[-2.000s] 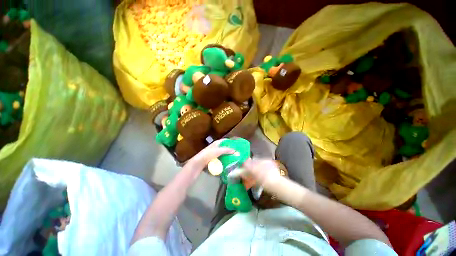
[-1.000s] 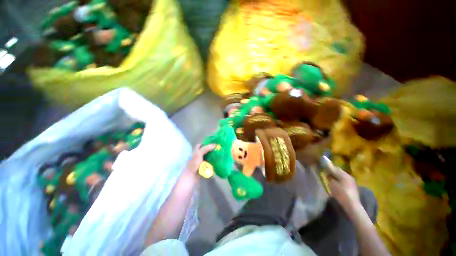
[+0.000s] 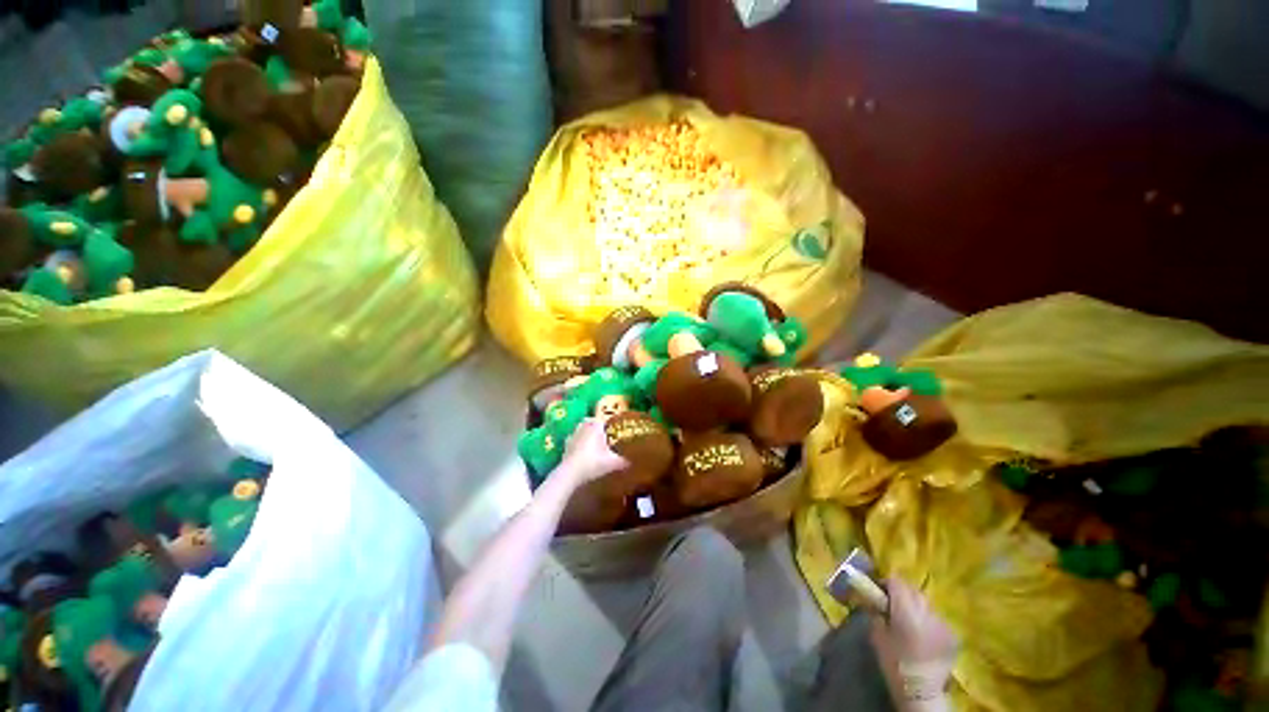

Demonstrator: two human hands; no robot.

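Note:
Potted-plant plush toys, green on top with brown pots, are heaped in an open carton in front of my knees. My left hand is at the left front of the heap, its fingers closed on a plush toy with a brown pot and gold lettering. The toy still lies among the others, and my fingertips are partly hard to make out. My right hand is low at the right, away from the toys, closed on the pale handle of a small brush-like tool with a grey metal head pointing up-left.
A white sack with toys is at left, a yellow-green sack of toys behind it. A yellow sack of small orange pieces stands behind the carton. A large yellow sack with toys is at right, one toy on its edge.
The toy my left hand held up is no longer in it; my left hand is now on another toy in the carton. My right hand still holds the tool. The view has tilted up.

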